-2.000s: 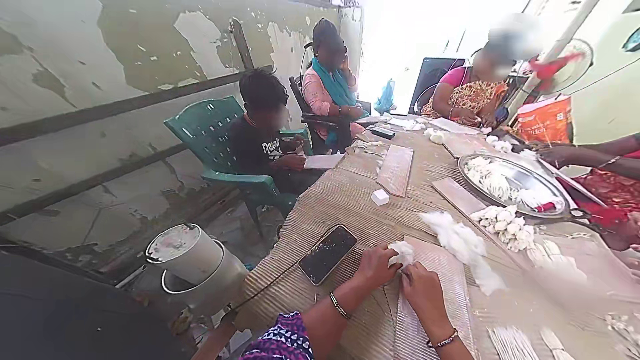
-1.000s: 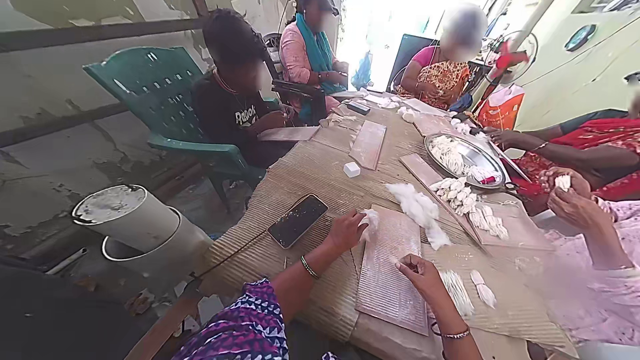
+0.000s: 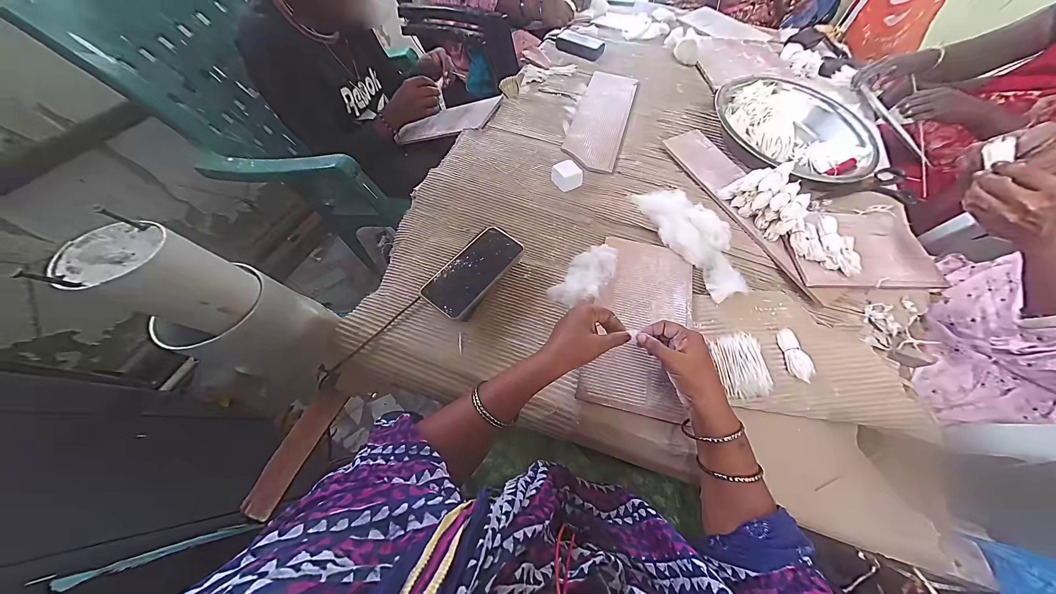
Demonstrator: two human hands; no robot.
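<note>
My left hand (image 3: 587, 337) and my right hand (image 3: 678, 355) meet fingertip to fingertip over a ridged board (image 3: 648, 285). A small bit of white cotton shows pinched between them. A tuft of cotton wool (image 3: 587, 275) lies at the board's upper left edge, just beyond my left hand. A larger strip of cotton wool (image 3: 689, 235) lies at the board's upper right. Right of my right hand are a row of thin cotton wicks (image 3: 740, 365) and a tied bundle of wicks (image 3: 797, 356).
A smartphone (image 3: 472, 272) with a cable lies left. A white cube (image 3: 567, 175) and another board (image 3: 602, 120) are farther back. A steel tray (image 3: 862, 124) of wicks stands right, near wick bundles (image 3: 767, 198). Other people's hands work at both sides; a green plastic chair (image 3: 272, 165) stands left.
My hands were apart a second ago and are now together at the fingertips. The cotton tuft that was at my left fingers now lies on the board's edge. The view has tilted down.
</note>
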